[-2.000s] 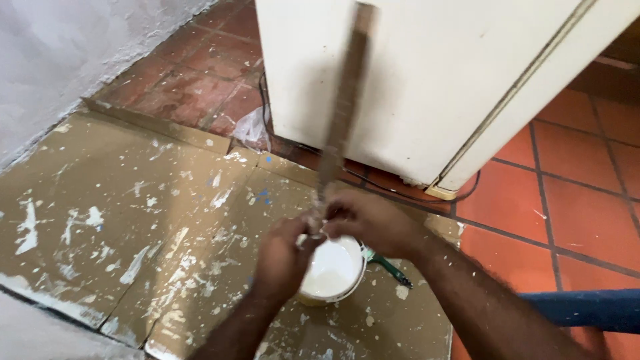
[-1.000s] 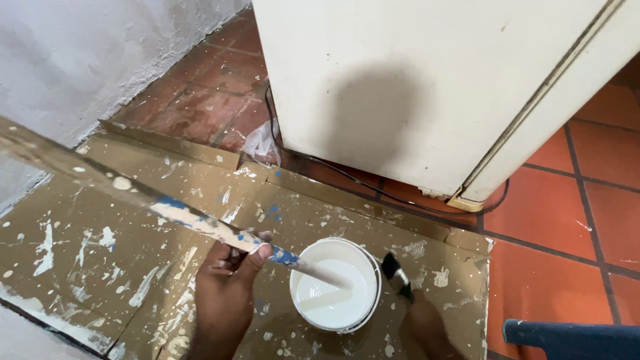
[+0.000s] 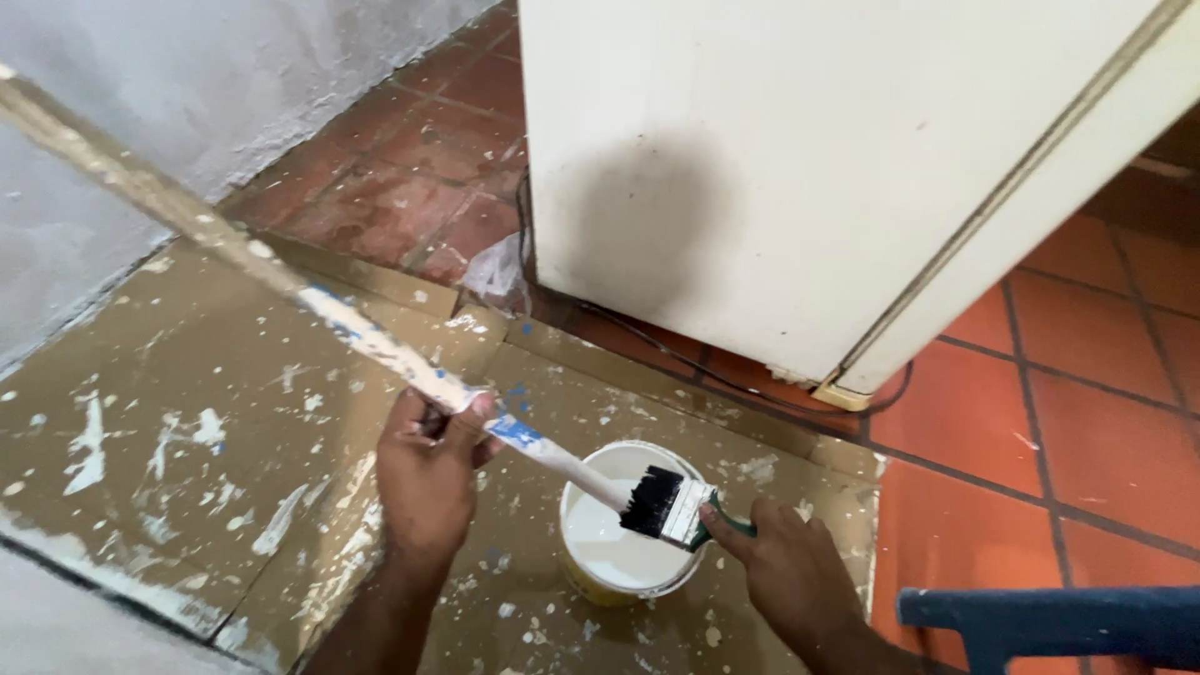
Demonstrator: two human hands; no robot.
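Note:
My left hand (image 3: pixel 431 469) grips a long wooden stick (image 3: pixel 366 337) spattered with white and blue paint. The stick slants from the upper left down to the mouth of a bucket of white paint (image 3: pixel 628 553). In my right hand (image 3: pixel 797 572) is a paintbrush (image 3: pixel 689 511) with a green handle, a white-smeared ferrule and black bristles. Its bristles are at the stick's lower end, over the bucket; whether that end dips into the paint is hidden by the brush. The bucket stands on paint-spattered cardboard (image 3: pixel 731 586).
A white appliance or cabinet (image 3: pixel 797 187) stands ahead, with a black cable (image 3: pixel 647 342) along its base. Clear plastic (image 3: pixel 497 272) lies by its corner. A rough wall (image 3: pixel 187 94) is at left. Red floor tiles (image 3: pixel 1106 403) and blue furniture (image 3: pixel 1059 614) are at right.
Two seconds ago the stick was raised above the bucket, near both hands. My right hand with the brush has moved from beside the bucket, one second ago, to the stick's lower end.

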